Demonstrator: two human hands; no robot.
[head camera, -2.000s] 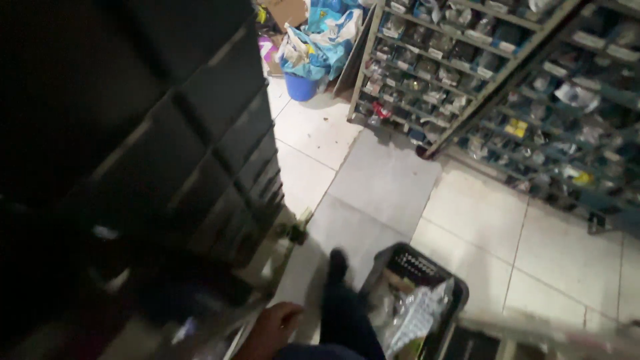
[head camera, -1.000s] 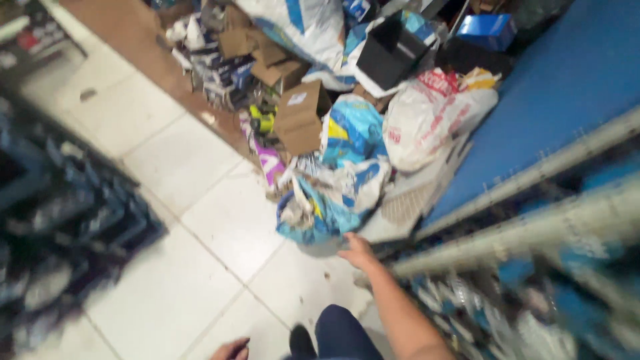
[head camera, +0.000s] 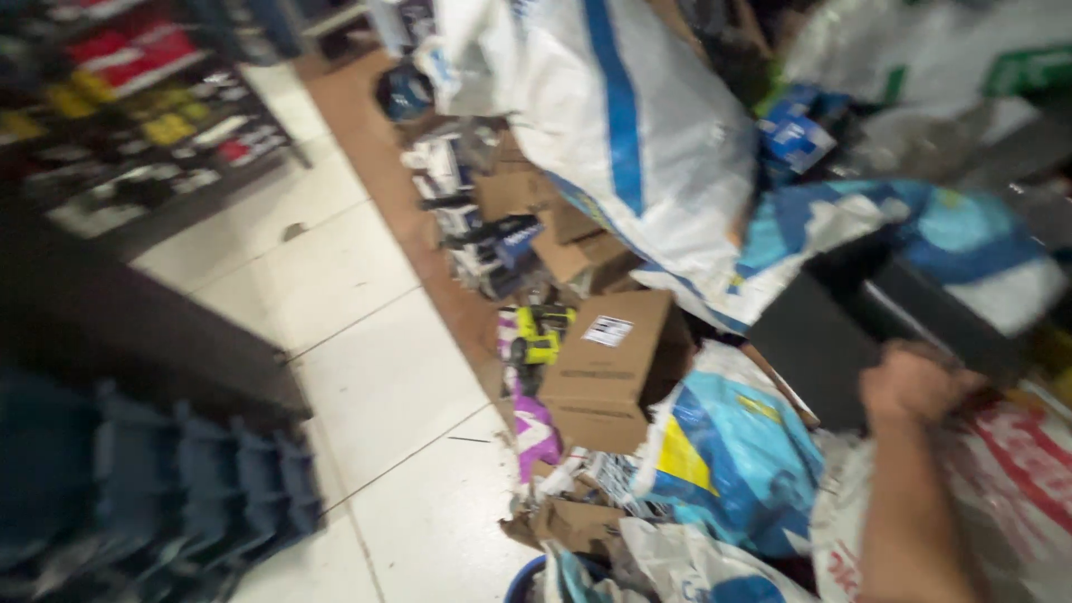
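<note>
At the right, my right hand is closed on the near edge of a dark open box, whose inside looks dark grey. Left of my forearm lies a blue and yellow plastic bag. A white plastic bag with red print is on the forearm's other side. Farther left stands a brown cardboard box with a white label, beside a yellow-green and black power tool or its picture; blur leaves this unclear. My left hand is out of the frame.
Large white sack with a blue stripe lies on the heap. The rim of a blue bin shows at the bottom. Dark stacked bins stand at left, shelves behind them. White floor tiles run between.
The view has swung closer to the heap of bags and boxes. My right hand has moved from beside the blue bag to the dark box. My left hand has left the view.
</note>
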